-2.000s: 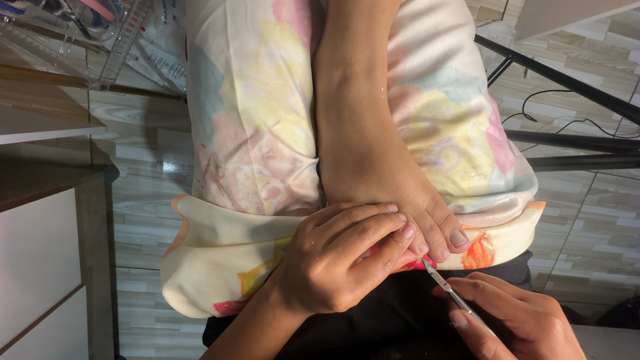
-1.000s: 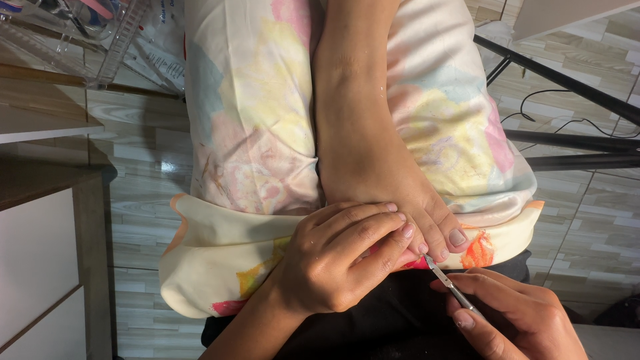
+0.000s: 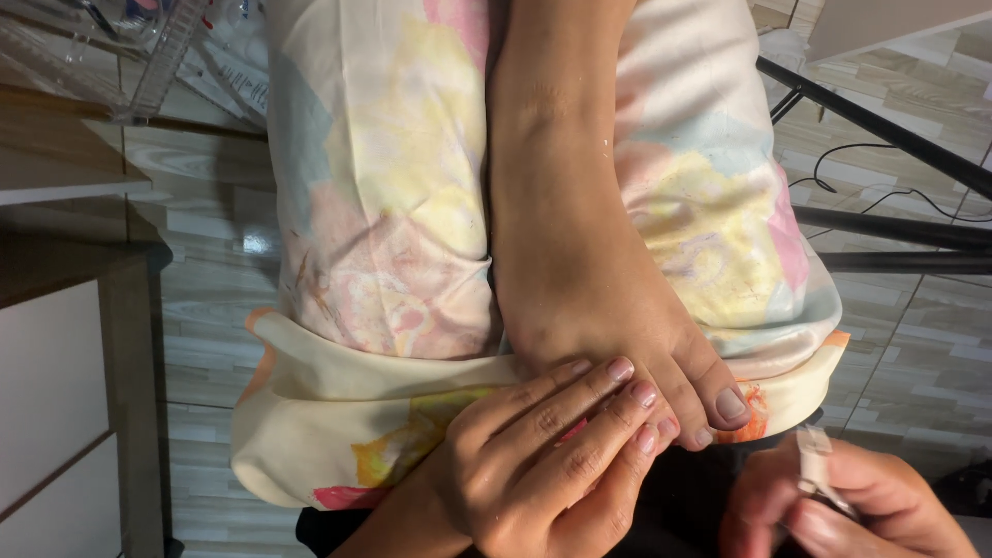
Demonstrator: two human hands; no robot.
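Observation:
Another person's bare foot (image 3: 589,256) rests on a pillow in a floral satin cover (image 3: 387,194), its toes pointing down and to the right. My left hand (image 3: 550,457) lies over the smaller toes, with its fingertips gripping them. To the right, below the big toe (image 3: 721,391), my right hand (image 3: 837,496) holds a small metal nail tool (image 3: 818,465) between thumb and fingers, apart from the foot. The tool and the fingers are blurred, and its exact kind cannot be told.
A clear plastic rack (image 3: 159,66) and plastic packets (image 3: 232,77) are at the upper left. A drawer cabinet (image 3: 132,372) stands at the left edge. Black metal legs (image 3: 891,139) and a thin black cable (image 3: 883,194) show at the right, over the patterned tile floor (image 3: 209,325).
My right hand has moved away from the toes, and the tool, whose tip was at a small toe, is now turned and clear of it. My left hand has stayed on the toes.

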